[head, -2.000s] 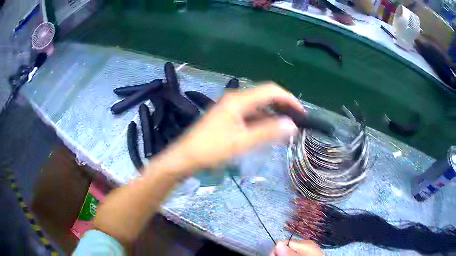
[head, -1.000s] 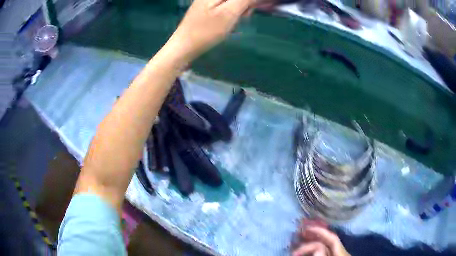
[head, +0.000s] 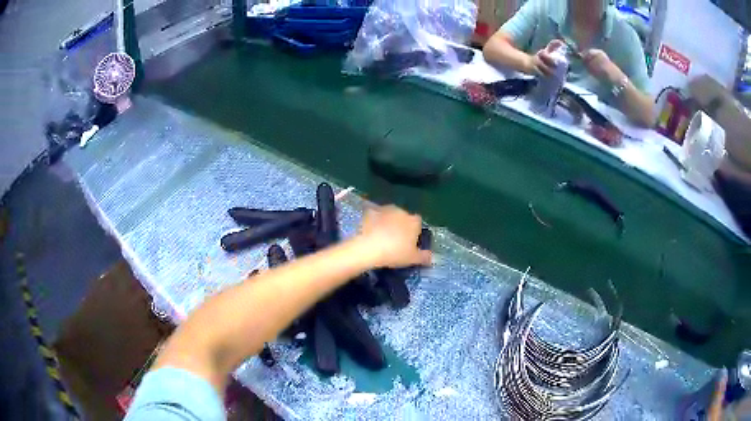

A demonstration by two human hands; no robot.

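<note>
My left hand (head: 397, 237) reaches over the loose pile of black curved sleeves (head: 350, 325). Its fingers are closed around a black sleeve (head: 425, 245) at the pile's right side, with the sleeve's end showing past the fingers. My forearm hides part of the pile. A nested stack of shiny C-shaped metal strips (head: 560, 370) lies at the lower right, cut off by the bottom edge. A small skin-coloured sliver, perhaps a finger of my right hand (head: 719, 398), shows at the lower right edge; its grip cannot be seen.
The green belt (head: 494, 185) carries spaced black pieces, one (head: 408, 164) beyond my left hand and another (head: 594, 201) farther right. A person (head: 576, 66) sits across it holding a pale object. A pink fan (head: 114, 78) stands far left.
My left hand has come back from over the belt to the sleeve pile. The view has shifted, bringing the person across into sight and the wire bundle out of it. My right hand is mostly out of view.
</note>
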